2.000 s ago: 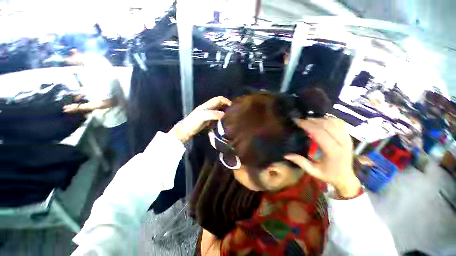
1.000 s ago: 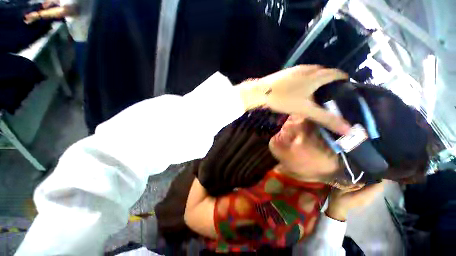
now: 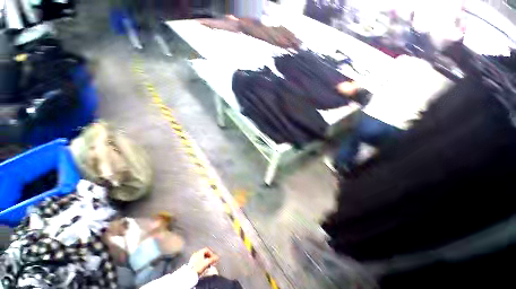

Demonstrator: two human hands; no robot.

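Observation:
My left hand (image 3: 203, 261), small and blurred, shows at the bottom edge with a white sleeve. Its fingers look curled, but whether it holds anything cannot be told. My right hand is not in view. A black-and-white plaid garment heap (image 3: 62, 240) lies at the lower left, beside a blue crate (image 3: 67, 163) with dark cloth inside. A large dark hanging garment row (image 3: 430, 180) fills the right side.
A beige sack (image 3: 110, 161) stands by the crate. Yellow-black tape (image 3: 186, 147) crosses the grey floor. Dark garments (image 3: 277, 101) lie over a white table (image 3: 212, 45). A person in a white top (image 3: 410, 87) is at the table. Dark cloth (image 3: 48, 84) is at the upper left.
My view has swung away from the person in the red patterned top, who is out of view. My hands no longer show at that person's head. Floor, crate and plaid heap have appeared.

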